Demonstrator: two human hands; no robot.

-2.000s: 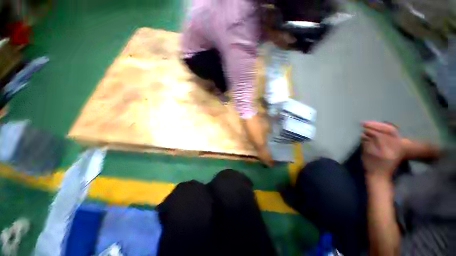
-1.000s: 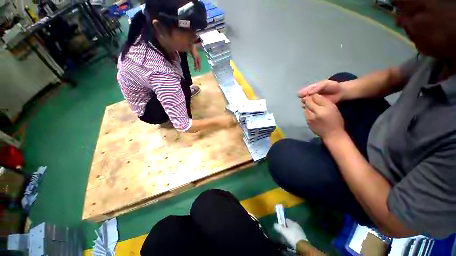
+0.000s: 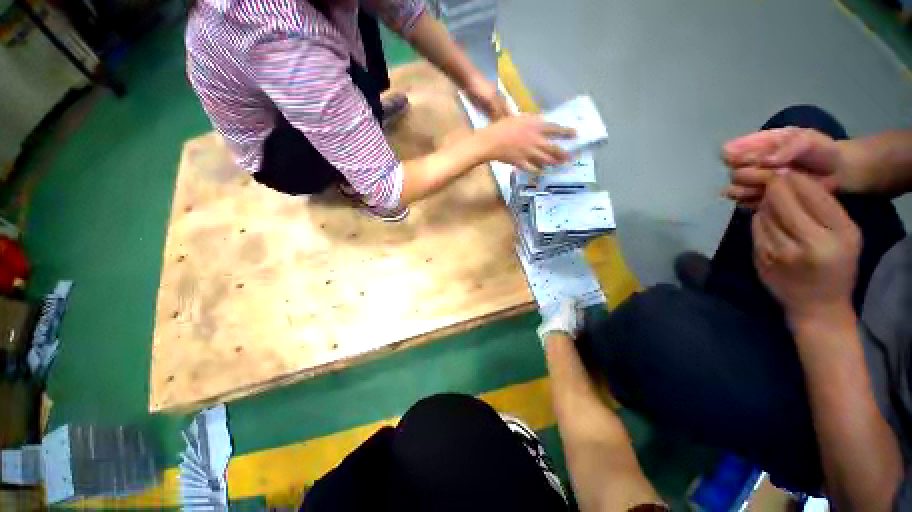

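My right hand (image 3: 562,318), in a white glove, reaches up from the bottom edge to the near end of a pale flat metal plate (image 3: 565,276) at the pallet's front right corner. Its fingers touch or overlap the plate's edge; whether they grip a part is not clear. Just beyond stands a stack of whitish metal parts (image 3: 570,214). Behind it, a person in a striped shirt has a hand on a tilted part (image 3: 580,126) above another stack. My left hand is not in view.
The plywood-topped pallet (image 3: 300,290) lies ahead, with the striped-shirt person crouching on it. A person in grey sits close at right, hands (image 3: 800,215) together. Fanned parts (image 3: 207,455) and a parts block (image 3: 100,460) lie on the floor at left. A blue bin (image 3: 725,484) shows at bottom right.
My right hand has moved from beside my knee, where it held a small pale part, up to the pallet corner. The striped-shirt person's hand has moved onto a part over the stacks.
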